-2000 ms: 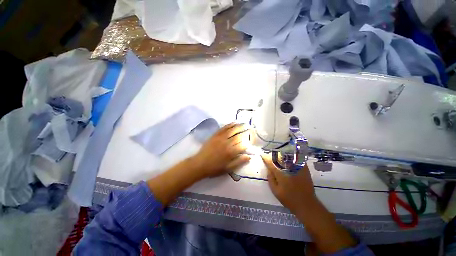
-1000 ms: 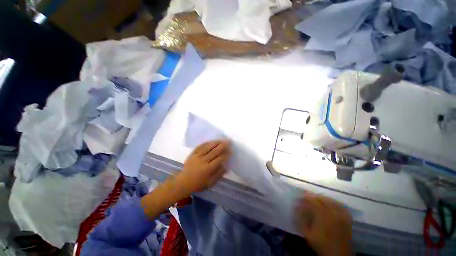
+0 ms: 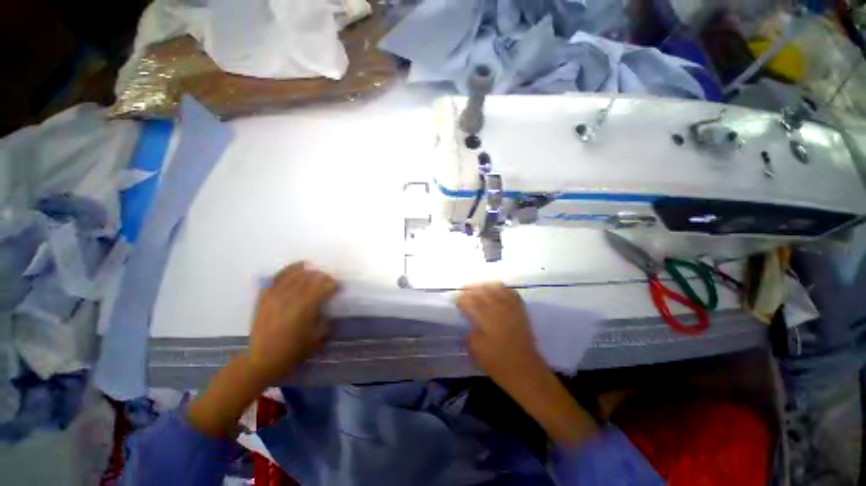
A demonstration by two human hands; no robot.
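Observation:
A pale blue fabric strip (image 3: 394, 306) lies lengthwise along the front edge of the table, folded along its length between my hands. My left hand (image 3: 296, 308) grips its left end. My right hand (image 3: 496, 323) holds it nearer the right, with a flat end spreading past the hand. The strip is in front of the needle area of the white sewing machine (image 3: 608, 157), not under the presser foot (image 3: 491, 245). The fingertips of both hands are partly hidden or blurred.
A waiting blue strip (image 3: 157, 256) lies at the left table end beside crumpled white pieces (image 3: 57, 323). Scissors (image 3: 655, 275) lie right of the needle. A plastic-wrapped package (image 3: 256, 95) and blue cut pieces (image 3: 532, 57) are behind. A measuring tape strip (image 3: 209, 353) runs along the front edge.
The strip has left the needle area and been drawn to the front edge, now stretched between both hands and folded. The view has shifted, showing more of the machine and scissors.

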